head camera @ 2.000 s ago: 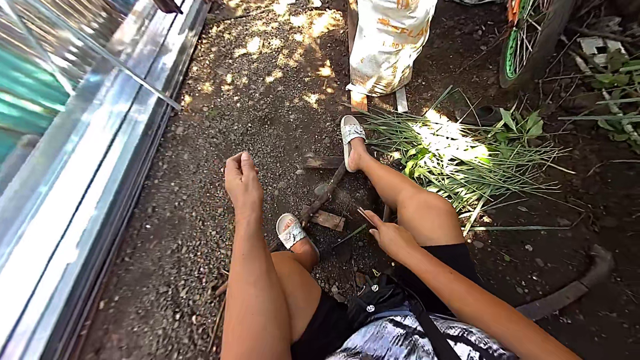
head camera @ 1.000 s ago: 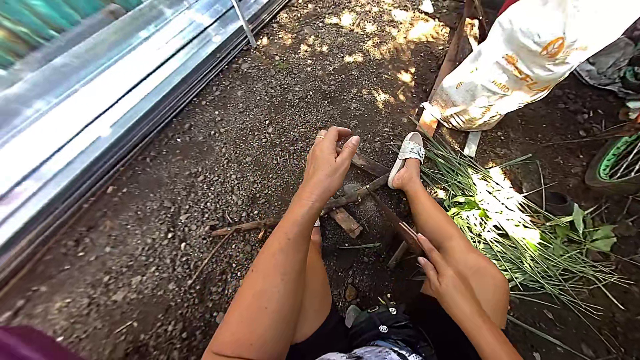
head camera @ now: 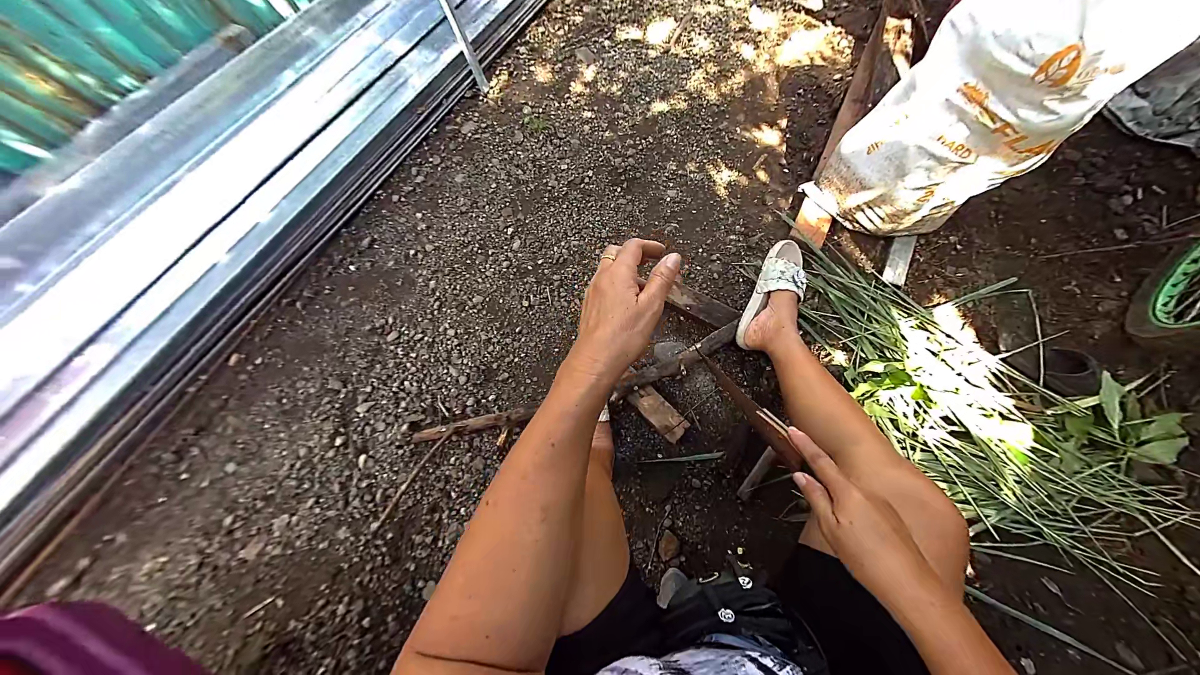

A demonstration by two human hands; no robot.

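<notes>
My left hand [head camera: 626, 295], with a ring on one finger, is raised above the gravel, its fingers curled; whether something thin lies between them I cannot tell. My right hand [head camera: 839, 497] grips a dark, rusty flat blade [head camera: 755, 412], probably a knife, which points up and left over the sticks. Beneath my hands a long wooden stick [head camera: 689, 358] lies across the ground between my feet, with a short wood block [head camera: 659, 413] beside it. One slip-on shoe [head camera: 776, 286] rests near the stick's right end.
Cut green leaf strips [head camera: 966, 394] lie in a pile at the right. A printed white sack [head camera: 937, 141] stands on wooden boards behind them. Long metal sheets [head camera: 234, 159] line the left side. A green-rimmed wheel [head camera: 1177, 291] is at the right edge.
The view has turned, shifting the scene. Both hands have come closer to the sticks between my feet. The dark blade in my right hand shows more plainly than two seconds ago.
</notes>
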